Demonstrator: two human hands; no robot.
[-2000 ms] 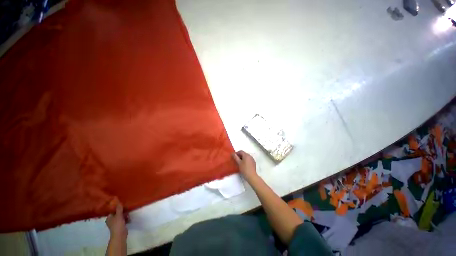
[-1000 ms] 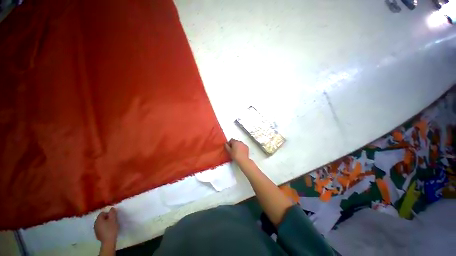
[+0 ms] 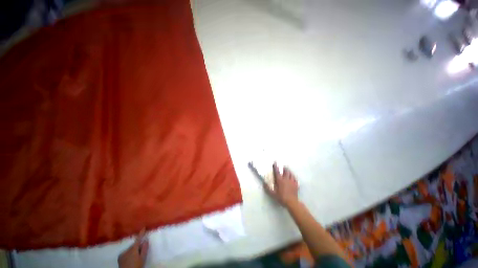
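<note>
The red-orange cloth point(image 3: 131, 120) lies on the off-white table point(image 3: 293, 89), its frayed near edge over white underlay paper point(image 3: 226, 224). My left hand point(image 3: 135, 253) is at the cloth's near edge, low in view; blur hides whether its fingers pinch the cloth. My right hand point(image 3: 285, 186) is on the cloth weight point(image 3: 258, 174) to the right of the cloth corner, fingers over its top. The hand covers most of the weight, so its grip is only partly visible.
Orange, white and green scraps point(image 3: 409, 230) lie below the table's edge at right. Small shiny metal objects point(image 3: 427, 47) stand at the far right. A blurred pale strip point(image 3: 285, 13) shows on the far table. Dark clutter is at the far left.
My right hand has let go of the cloth corner and moved right onto the weight. My left hand has shifted slightly right along the near edge. The view has tilted, and the cloth lies lower in it.
</note>
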